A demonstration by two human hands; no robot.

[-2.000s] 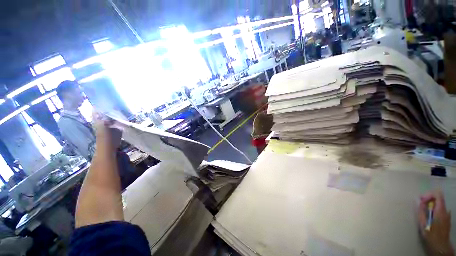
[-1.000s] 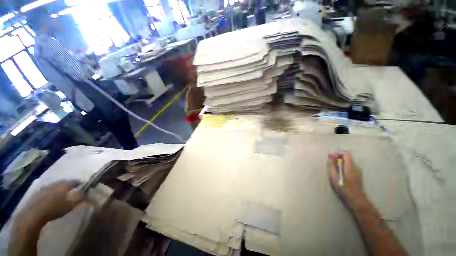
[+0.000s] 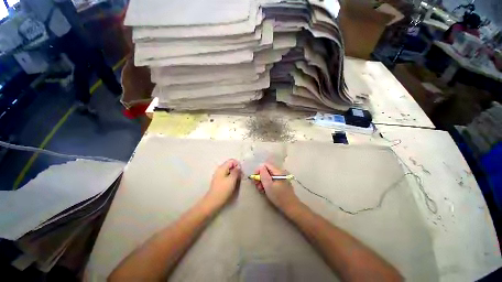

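Observation:
A large beige fabric panel (image 3: 341, 176) lies flat in front of me, with a greyer patch (image 3: 258, 156) at its top middle and another (image 3: 267, 271) at the bottom edge. My right hand (image 3: 273, 183) holds a yellow and white pen-shaped tool (image 3: 281, 177) like a pencil, its tip pointing left just below the upper patch. A thin cord (image 3: 352, 212) runs from its back end to the right. My left hand (image 3: 225, 179) is beside the tip, its fingertips pinched together over the panel. Whether a thread is between them is too small to tell.
A tall pile of panels (image 3: 203, 58) stands behind. Thread clippings (image 3: 269, 128), a power strip (image 3: 330, 119), a black adapter (image 3: 359, 117) and a small black block (image 3: 340, 137) lie beyond the panel. A second pile (image 3: 60, 184) droops at left. A person (image 3: 82, 52) stands back left.
My left hand has come from the left pile onto the panel and is pinched. My right hand with the tool has moved to the middle, beside it. The view has turned right and down.

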